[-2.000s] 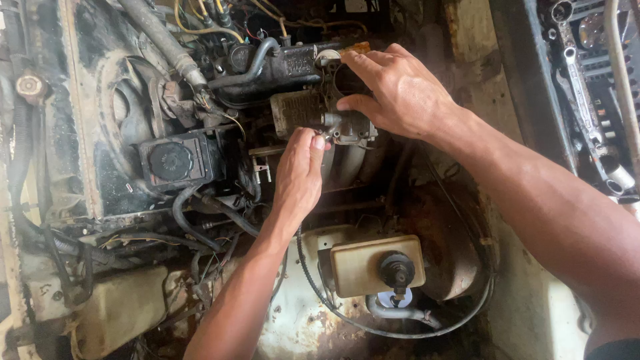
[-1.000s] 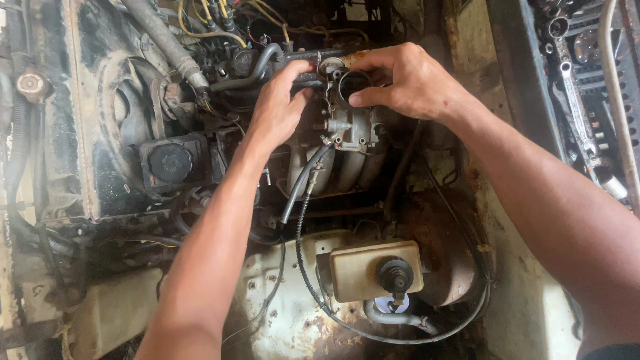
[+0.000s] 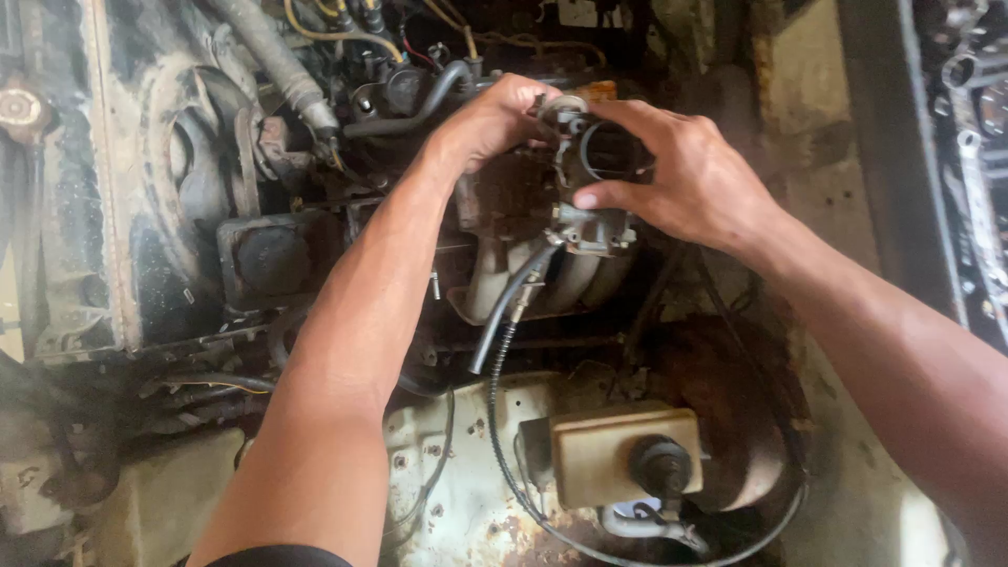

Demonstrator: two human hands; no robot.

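Observation:
A metal throttle body (image 3: 594, 228) with a round bore is at the upper middle, above the curved runners of an intake manifold (image 3: 579, 272). My right hand (image 3: 685, 169) grips its right side, thumb on the front and fingers over the top. My left hand (image 3: 508, 118) reaches to its upper left; the fingertips are hidden behind it, so its grip cannot be told. A short rubber hose (image 3: 508, 311) hangs from the lower left of the throttle body. Beside the hose, a cable (image 3: 494, 394) in a black sheath runs down and loops to the right.
A fluid reservoir (image 3: 622, 449) with a black cap sits below, beside a rusty brake booster (image 3: 732, 425). The radiator fan (image 3: 197, 165) and its shroud are at left. A tray with wrenches (image 3: 976, 189) lies at the right edge. Yellow wires (image 3: 346, 35) cross the top.
My left hand has moved up from the lower left of the throttle body to its upper left side. The hose and the cable end there now show. My right hand has shifted its grip slightly.

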